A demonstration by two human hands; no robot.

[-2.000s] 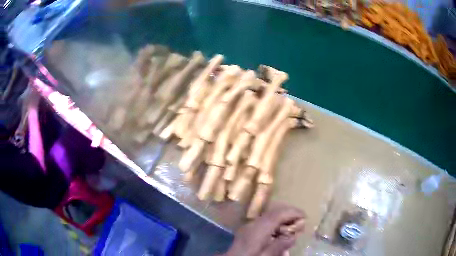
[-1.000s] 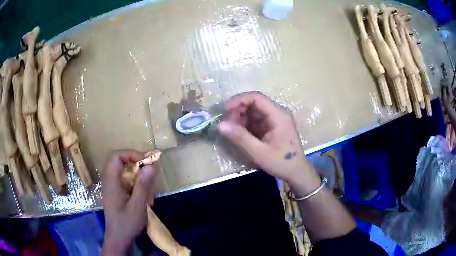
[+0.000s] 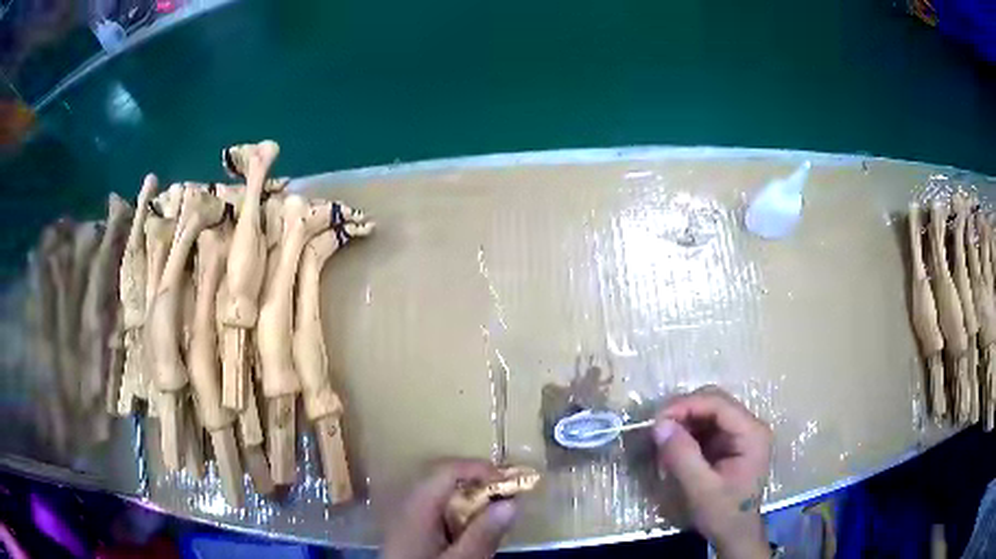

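Note:
My left hand (image 3: 453, 513) is at the table's front edge, closed around a tan carved piece (image 3: 491, 489). Its ridged head shows between thumb and fingers; the rest of it is hidden or out of the picture. My right hand (image 3: 715, 453) pinches a thin pale stick (image 3: 637, 426). The stick's tip is in the small white oval dish (image 3: 588, 429), which holds whitish-blue contents and stands on a dark wet stain.
A pile of tan shaft pieces (image 3: 203, 317) lies at the left, some with dark bands at their heads. More shaft pieces (image 3: 928, 317) lie at the right. A white squeeze bottle (image 3: 778, 205) stands beyond the dish. The green surface (image 3: 524, 82) runs along the back.
Since one second ago the view has shifted, so the bottle and green surface show more fully. The stick's tip now lies inside the dish instead of at its rim. My left hand still holds the carved piece.

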